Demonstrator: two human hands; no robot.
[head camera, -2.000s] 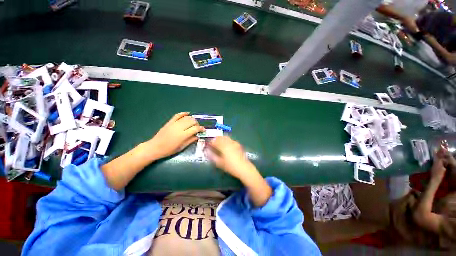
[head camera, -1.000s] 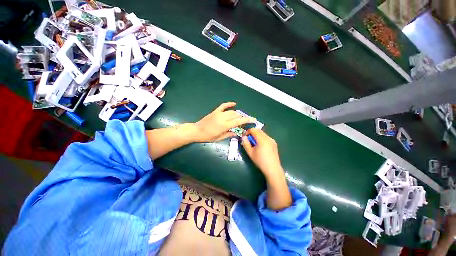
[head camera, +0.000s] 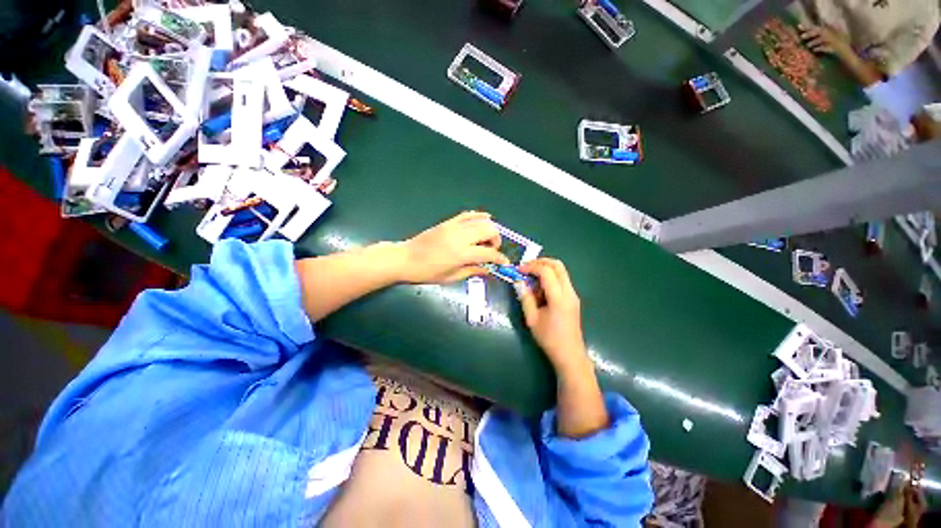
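A white frame (head camera: 519, 243) lies on the green bench in front of me, partly covered by my fingers. My left hand (head camera: 459, 248) grips its left side. My right hand (head camera: 552, 299) holds a blue cell (head camera: 508, 272) at the frame's near edge, with the fingertips of both hands close together there. Whether the cell is fully inside the frame is hidden by the fingers. A small white piece (head camera: 476, 300) lies on the bench just below my left hand.
A large heap of white frames with blue cells (head camera: 248, 113) is at left. A stack of white frames (head camera: 815, 402) is at right. Beyond the pale rail (head camera: 464, 126), units lie spaced on the belt (head camera: 557, 88). A grey post (head camera: 805, 201) crosses at right. Another person's hand (head camera: 822, 41) touches copper-orange parts.
The view has swung since the oldest frame. My right hand has brought the blue cell from just below the frame up to its near edge. Units on the belt have shifted right.
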